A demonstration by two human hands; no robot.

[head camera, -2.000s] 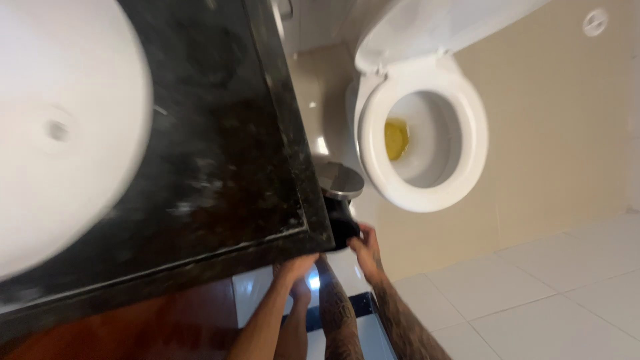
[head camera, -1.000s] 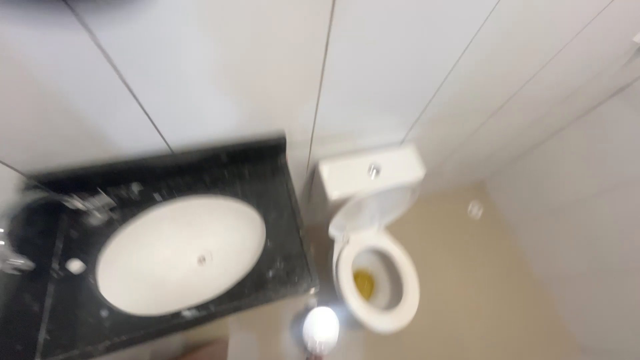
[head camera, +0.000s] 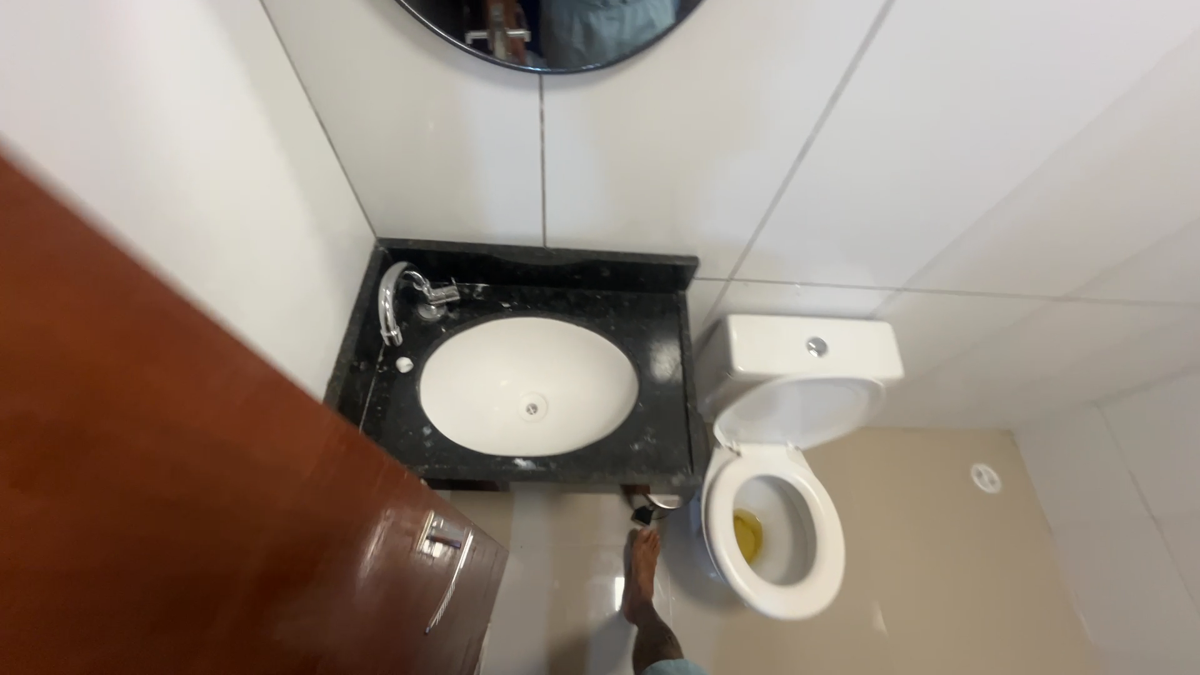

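Observation:
Neither my left hand nor my right hand shows in the head view at this moment. A bare foot (head camera: 642,567) is on the floor by the black pedal (head camera: 642,515) of a bin (head camera: 666,502), which is mostly hidden under the counter's edge. The white toilet (head camera: 816,562) has its lid up, its seat down and yellow liquid in the bowl. Left of it, a white oval basin (head camera: 497,375) is set in a black stone counter (head camera: 661,431), with a chrome faucet (head camera: 389,305) at its left corner.
A brown wooden door (head camera: 234,487) with a metal handle (head camera: 445,538) fills the lower left. A round black-framed mirror (head camera: 562,37) hangs above the basin. A small white object (head camera: 404,364) lies on the counter. A round floor drain (head camera: 985,478) is at the right.
Both hands, earlier beside the counter's corner at a black item near the bin, have left the view. The view has moved back and up, bringing in the door and mirror.

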